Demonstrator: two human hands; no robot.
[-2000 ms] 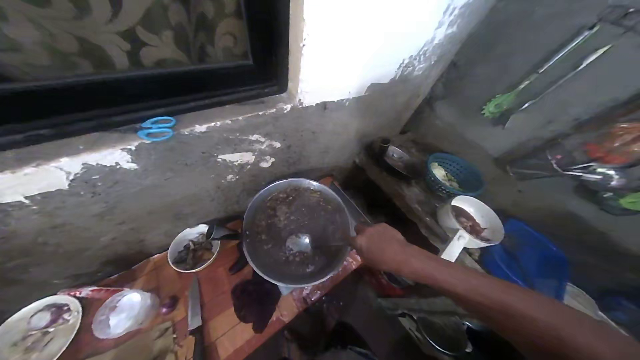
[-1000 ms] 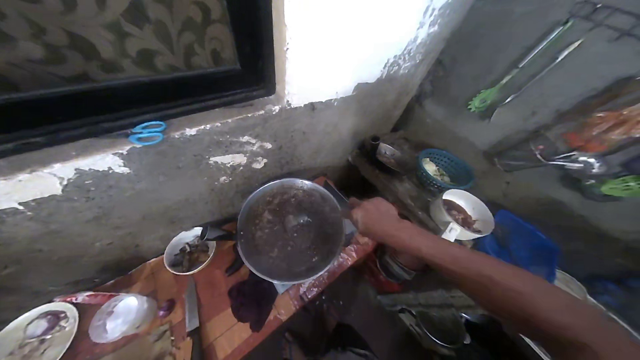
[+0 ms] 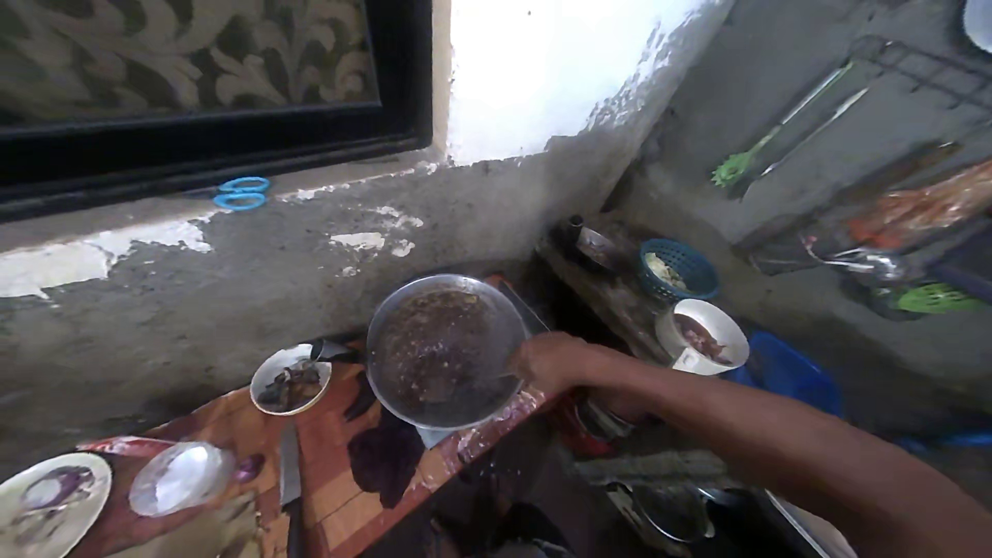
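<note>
My right hand (image 3: 549, 363) reaches in from the right and is closed on the handle of a spoon or ladle, whose head dips into the dark brown stew. The stew fills a round metal pot (image 3: 373, 341) near the back edge of the orange tiled counter, against the wall. A white bowl (image 3: 267, 404) with dark pieces and a black-handled utensil stands left of the pot. A kitchen knife (image 3: 290, 465) lies in front of that bowl, and a dark cloth (image 3: 385, 457) lies just before the pot. My left hand is out of view.
A plate with onion (image 3: 99, 504), a clear plastic container (image 3: 182, 479) and a small red onion (image 3: 249, 468) are at the left. On the right stand a teal basket (image 3: 697, 267), a white saucepan with meat (image 3: 736, 333) and a blue basin (image 3: 798, 376). Blue-handled scissors (image 3: 242, 194) rest on the window ledge.
The spoon's head showed in the middle of the stew two seconds ago; now it is hidden near the pot's right side. My right hand stays by the pot's right rim.
</note>
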